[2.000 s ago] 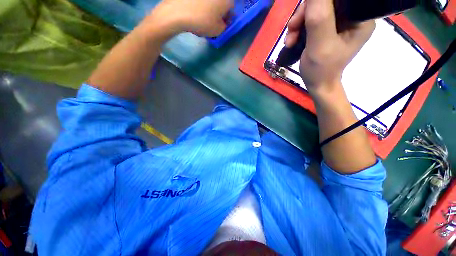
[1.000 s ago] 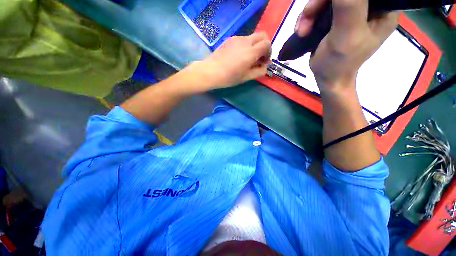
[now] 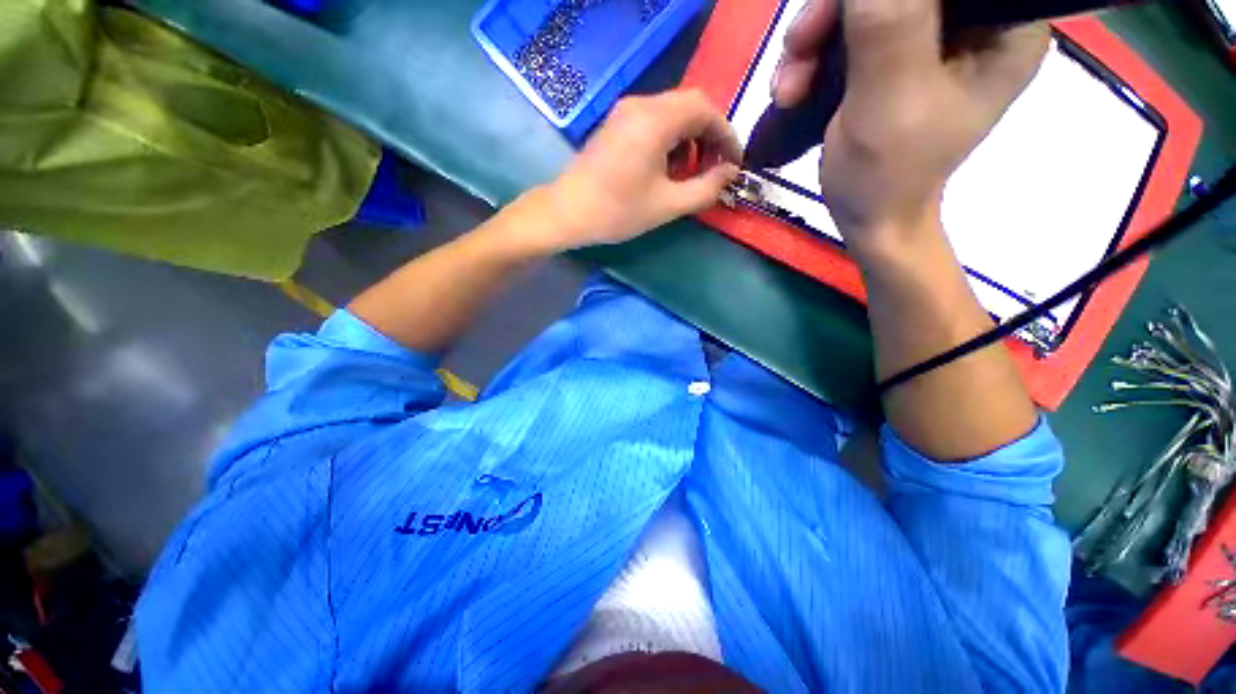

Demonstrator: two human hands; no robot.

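A white display panel [image 3: 1051, 176] with a thin dark border lies on a red-orange foam tray [image 3: 1177, 149]. Small silver metal parts [image 3: 759, 193] sit at its near-left corner. My right hand [image 3: 901, 129] grips a black electric screwdriver [image 3: 800, 125], its tapered tip down at that corner. My left hand [image 3: 644, 170] is at the same corner, thumb and fingertips close together beside the tip. Whether they hold a screw is too small to tell. The panel's middle is partly hidden by my right hand.
A blue bin [image 3: 549, 68] of tiny dark and silver specks stands left of the tray. The black cord [image 3: 1071, 292] crosses my right forearm. A cable strip bundle [image 3: 1179, 434] and a red-orange board [image 3: 1193, 624] lie at right. Olive cloth [image 3: 176, 163] is at far left.
My left hand has come from the blue bin to the panel's near-left corner. The screwdriver tip has moved slightly left and down since one second ago, closer to the left fingertips.
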